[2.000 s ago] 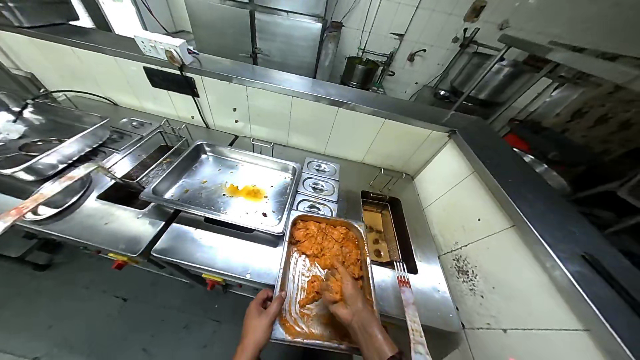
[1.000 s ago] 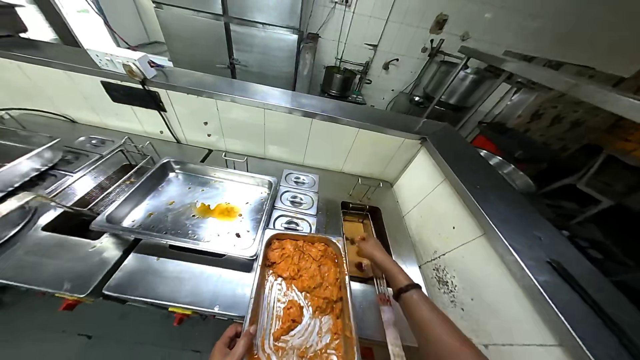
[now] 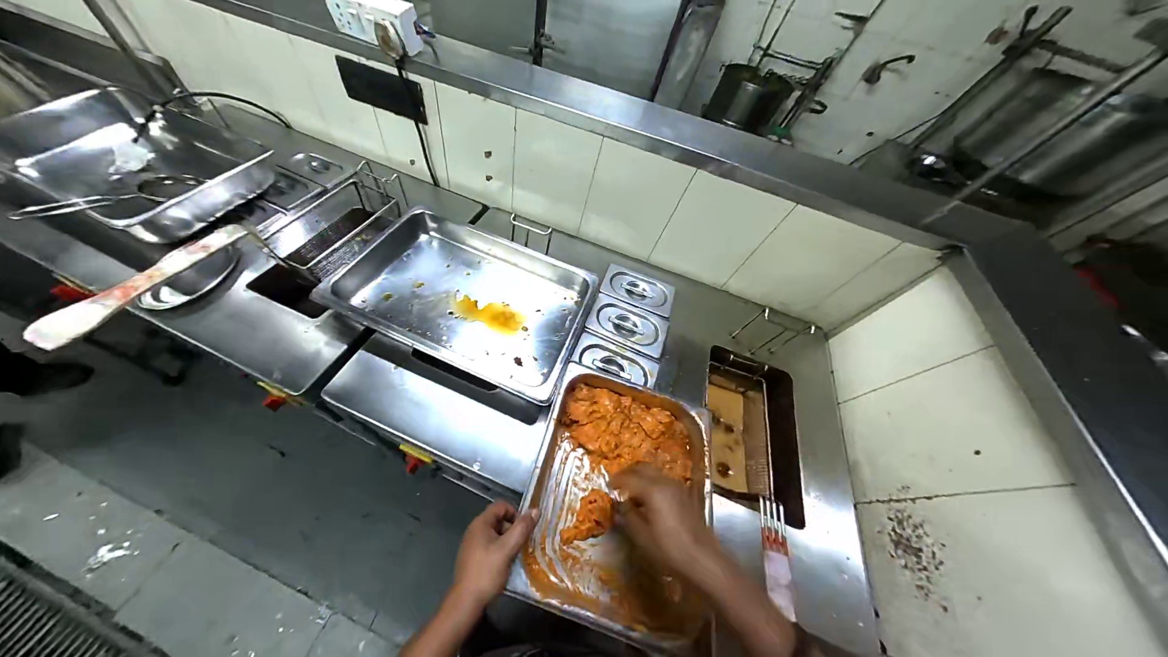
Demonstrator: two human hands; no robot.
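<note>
A steel tray (image 3: 540, 488) stands at the counter's near edge, with orange coated food pieces (image 3: 630, 427) heaped at its far end and a small clump (image 3: 589, 516) nearer me. My left hand (image 3: 493, 545) grips the tray's left rim. Over the tray, my right hand (image 3: 659, 508) is blurred, its fingers at the small clump; whether they hold any of it cannot be told. Right of the tray is a fryer well with a wire basket (image 3: 765, 438) in brown oil (image 3: 727, 429). The basket's wrapped handle (image 3: 778, 570) points toward me.
A wide steel tray (image 3: 429, 265) with yellow-orange liquid lies behind left, beside several lidded steel containers (image 3: 626, 326). Another fryer basket (image 3: 338, 233) has a long wrapped handle (image 3: 137, 290) jutting left. A deep steel pan (image 3: 210, 193) stands at far left. A tiled wall (image 3: 949, 438) bounds the right side.
My right hand has moved from over the fryer basket back to the food tray. My left hand remains at the tray's left side.
</note>
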